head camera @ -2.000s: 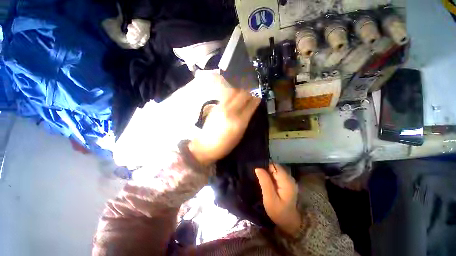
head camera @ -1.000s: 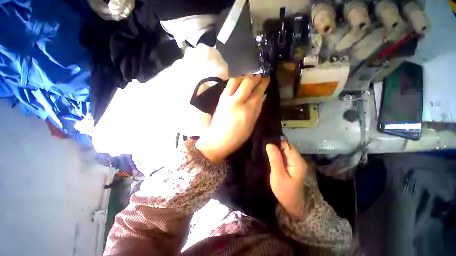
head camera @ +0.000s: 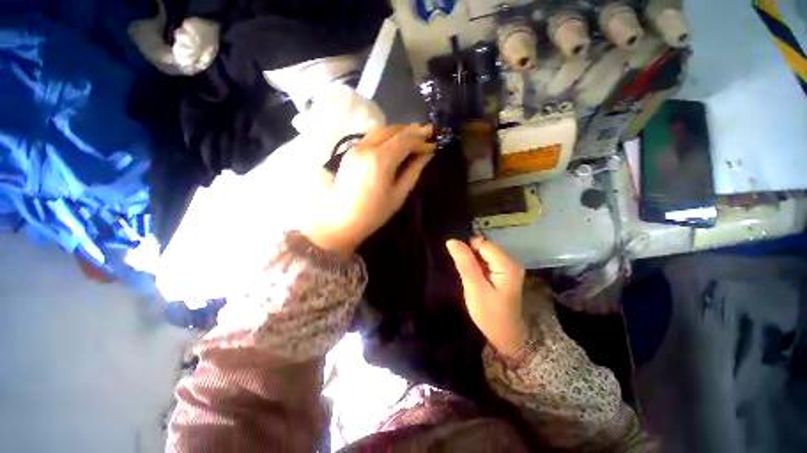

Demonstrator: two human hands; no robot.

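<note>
A black garment piece (head camera: 411, 257) runs from the needle area (head camera: 447, 111) of the overlock machine (head camera: 540, 150) down towards my lap. My left hand (head camera: 372, 181) lies on the cloth just left of the needle area, fingertips close to the presser foot. My right hand (head camera: 492, 287) pinches the cloth's right edge between thumb and fingers, below the machine's front edge. A dark narrow loop (head camera: 340, 152) shows beside my left hand. White glaring cloth (head camera: 234, 212) lies left of my left hand.
Four beige tension knobs (head camera: 569, 35) stand in a row on the machine. A smartphone (head camera: 677, 164) lies right of the machine. A blue garment heap (head camera: 62, 133) is at the far left. Yellow-black tape (head camera: 783, 40) is at the upper right. Grey cloth (head camera: 752, 345) is at the lower right.
The view has shifted, so machine and phone sit further left than a second ago. My left hand's fingers are more bent, still near the needle. My right hand still pinches the cloth edge.
</note>
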